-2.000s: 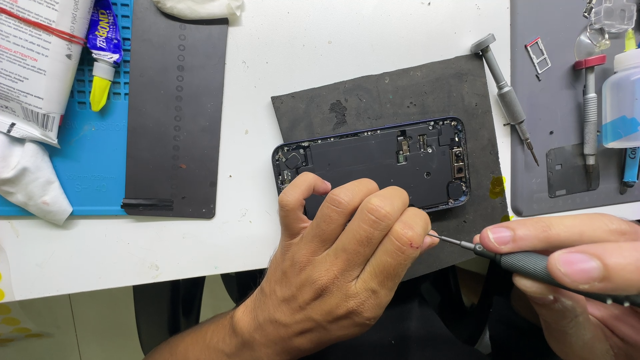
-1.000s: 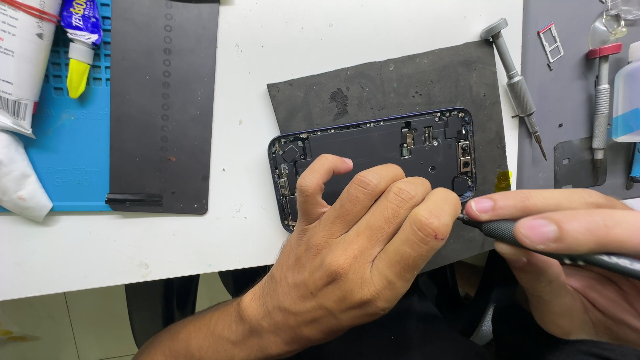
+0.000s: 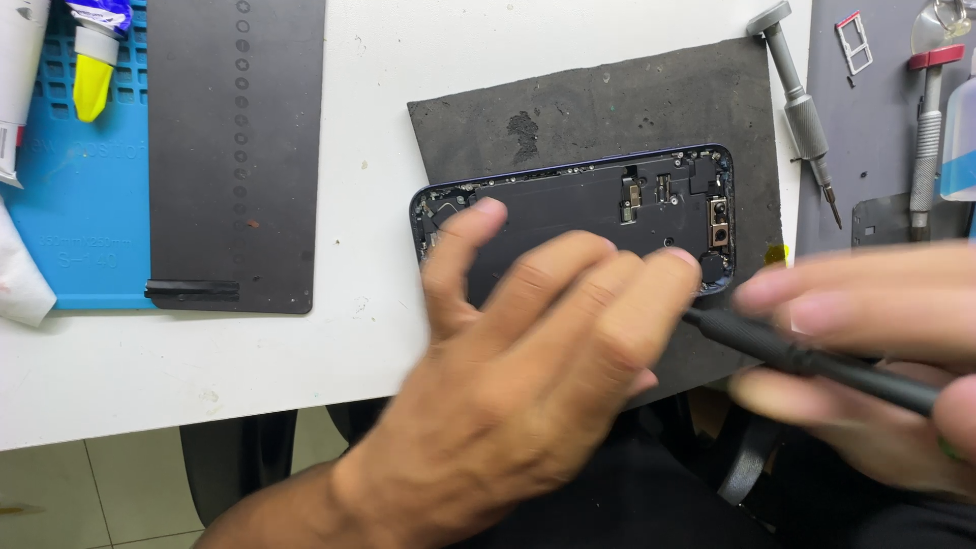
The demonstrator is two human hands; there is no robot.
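An opened smartphone (image 3: 564, 198), its inner parts and camera module (image 3: 718, 223) exposed, lies on a dark rubber mat (image 3: 595, 103). My left hand (image 3: 534, 358) grips the phone's lower long side, its fingers spread across the dark inner plate. Blurred by motion, my right hand (image 3: 862, 343) holds a black knurled screwdriver (image 3: 762, 343) between thumb and fingers. The driver points left at the phone's lower right corner, close to my left fingertips. Its tip is hidden behind them.
Right of the mat lie a grey screwdriver (image 3: 804, 126), a SIM tray (image 3: 854, 43) and another metal-handled tool (image 3: 925, 152). At left are a black plate (image 3: 229, 152), a blue silicone mat (image 3: 84, 229) and a yellow-capped tube (image 3: 93, 84). The white table's front edge runs below.
The screwdriver's thin shaft showed two seconds ago; now its thicker handle is beside my left fingers. My right hand still holds it. My left hand stays on the phone.
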